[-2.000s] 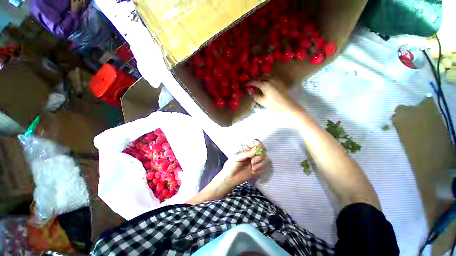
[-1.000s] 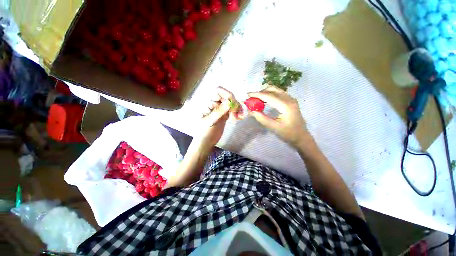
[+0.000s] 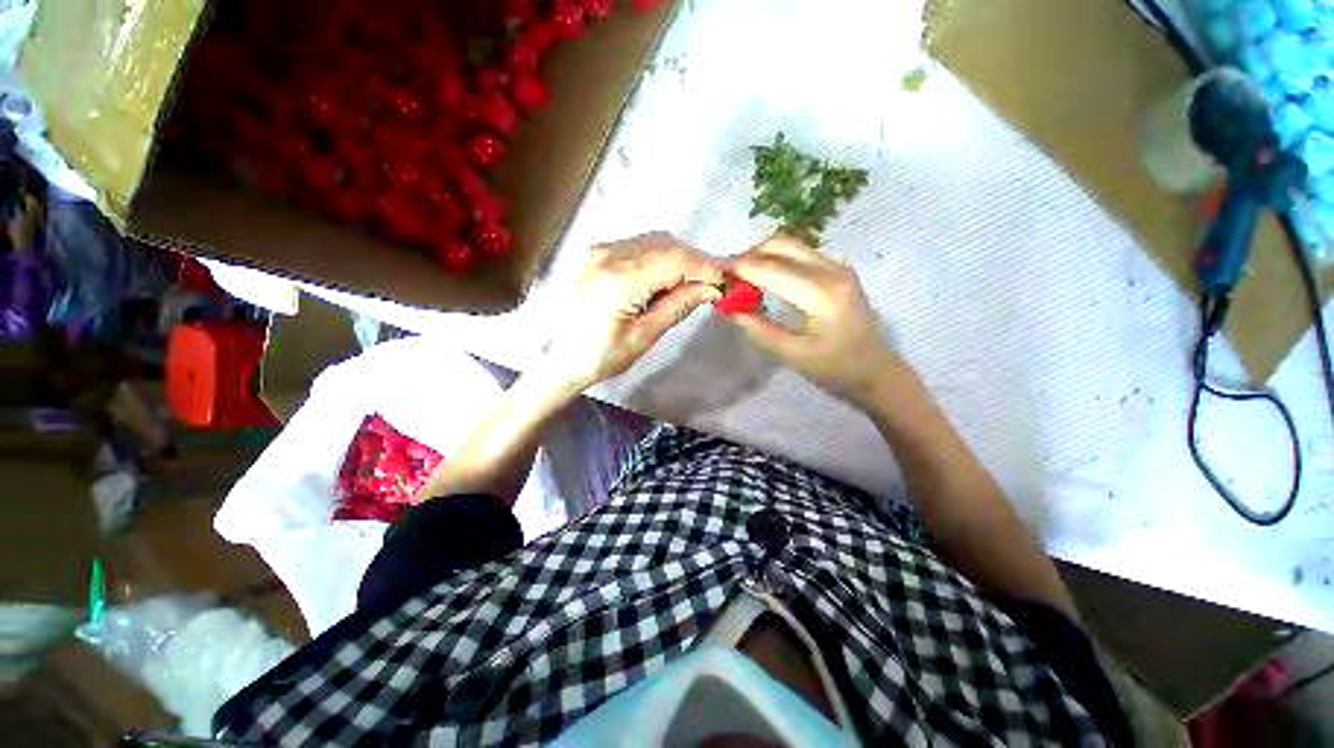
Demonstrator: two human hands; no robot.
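Observation:
A small glossy red head is held between my two hands, above the white table sheeting. My right hand grips it from the right with thumb and fingers. The fingertips of my left hand are pinched at its left end; a small dark bit shows there, but I cannot tell whether it is the green calyx. A pile of green calyxes lies on the table just beyond my right hand.
An open carton of red heads stands at the upper left. A white sack with red pieces is by my left arm. A teal glue gun with a looping black cord is at the right by a cardboard sheet. Light-blue balls lie beyond.
My right hand came from the carton with a red head. Since the last frame, my left fingertips have closed onto its left end, hiding the green calyx they held.

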